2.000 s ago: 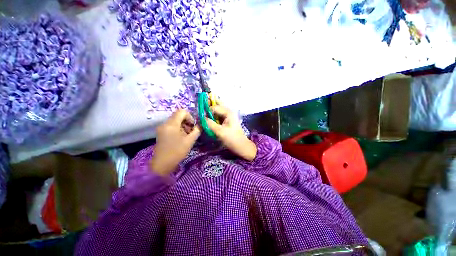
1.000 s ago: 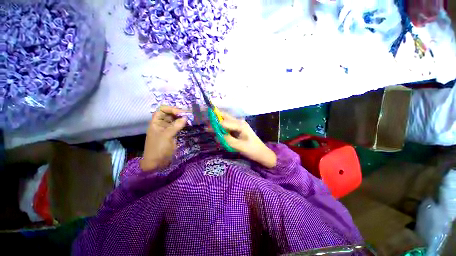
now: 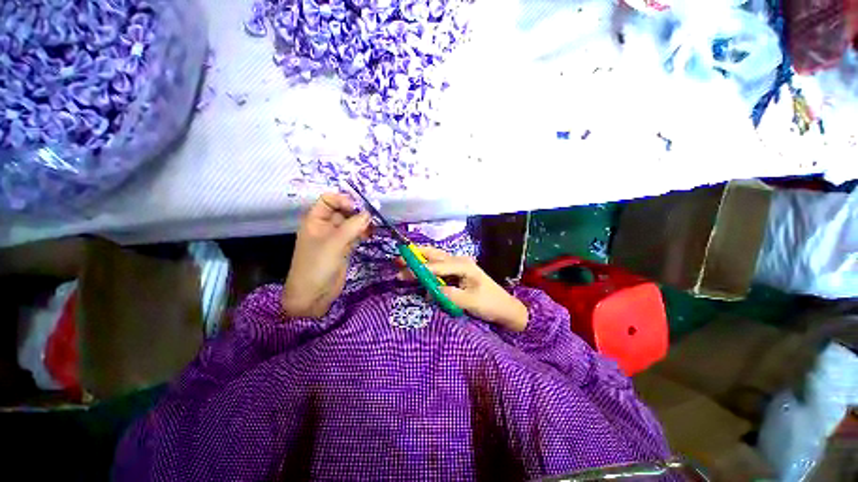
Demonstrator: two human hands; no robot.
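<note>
My right hand [image 3: 470, 285] holds the scissors [image 3: 426, 273] by their green and yellow handles, over my lap. The dark blades point up and left, and their tips are at the fingertips of my left hand [image 3: 325, 249]. My left thumb and fingers are pinched together beside the blades. A small purple spot shows at the fingertips, likely a ribbon piece, but it is too small to tell clearly. The heap of purple-and-white ribbon bows [image 3: 376, 56] lies on the white-covered table beyond my hands. Pale offcuts [image 3: 367, 160] lie between the heap and the table edge.
A clear plastic bag of bows [image 3: 75, 85] stands at the table's left. The white table edge [image 3: 263, 216] runs just beyond my hands. A red stool [image 3: 626, 325] and cardboard boxes [image 3: 677, 235] are at the right. Another box [image 3: 146, 315] is at the lower left.
My right hand has moved down and right, then the scissors' blades have tilted left to my left fingertips. The table contents appear higher in the picture.
</note>
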